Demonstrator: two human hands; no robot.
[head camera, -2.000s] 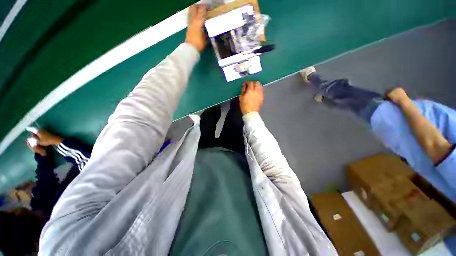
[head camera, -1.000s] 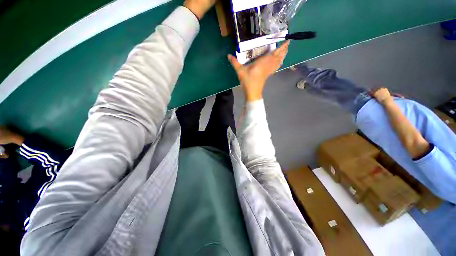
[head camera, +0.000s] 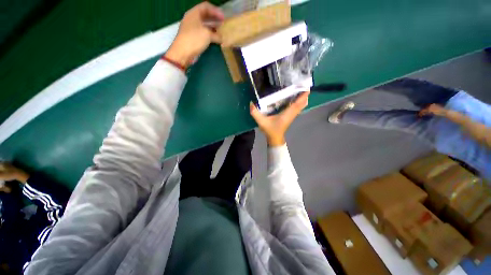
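Note:
The white screw feeder (head camera: 269, 49) sits tilted in view near the green bench's front edge, its open top showing a dark inside. A crinkled clear plastic bag (head camera: 302, 62) lies over its right part. A tan cardboard pad (head camera: 255, 26) is behind the feeder, with more cardboard along its left side. My left hand (head camera: 195, 33) pinches the pad's left edge. My right hand (head camera: 280, 119) holds the feeder's front end between thumb and fingers; its palm is below the box. A black handle (head camera: 329, 87) lies right of the feeder, blurred.
The green bench (head camera: 210, 115) has a white rail (head camera: 91, 73) behind. Another person's arm in a dark striped sleeve (head camera: 43, 201) is at lower left. A person in light blue (head camera: 457, 134) stands at right. Brown cartons (head camera: 390, 196) are at lower right.
My left hand has come back into full view and grips the cardboard, which now shows behind the feeder. My right hand stays at the feeder's front. The whole view has shifted.

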